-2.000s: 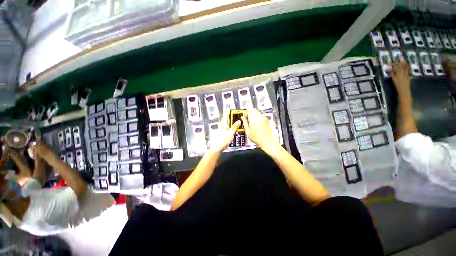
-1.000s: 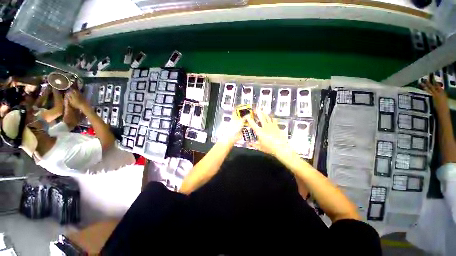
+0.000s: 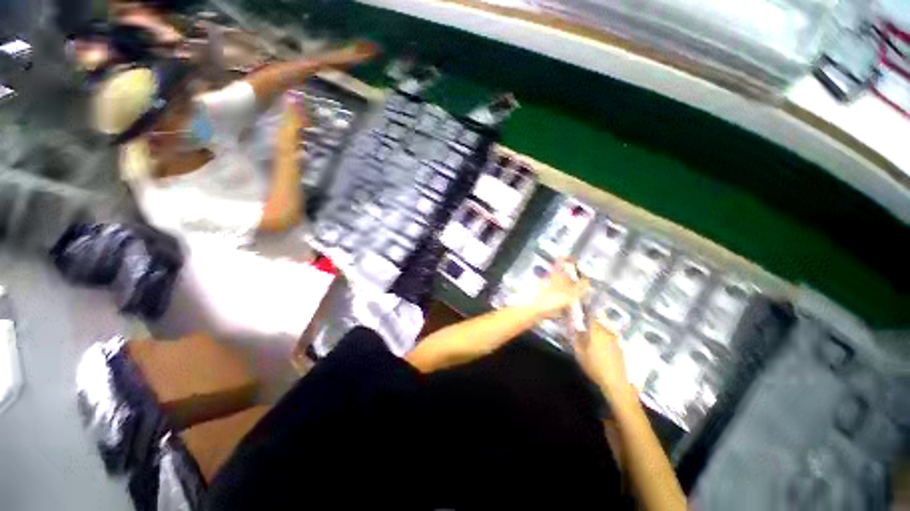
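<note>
The frame is blurred. My left hand [image 3: 561, 291] and my right hand [image 3: 599, 344] meet over the clear blister tray [image 3: 639, 326]. They hold a small phone part [image 3: 576, 311] between them, seen edge-on as a pale, narrow shape. White phone bodies [image 3: 648, 265] lie in two rows in the tray. Left of it is a group of paired white and dark parts [image 3: 477, 229]. The grey-white tray of front housings [image 3: 813, 419] is at the right, cut off by the picture's edge.
A green belt [image 3: 639, 150] runs behind the trays, below a white wood-edged shelf [image 3: 738, 85] holding a red frame [image 3: 891, 65]. A co-worker [image 3: 215, 160] sits at the left, beside another tray of black-framed parts [image 3: 399, 175]. Cardboard boxes [image 3: 190, 371] and dark plastic bags [image 3: 118, 261] are at lower left.
The view has swung and tilted, so the trays now slant down to the right. My hands have turned the part edge-on, and its yellow frame no longer shows. The left co-worker's arm reaches toward the belt.
</note>
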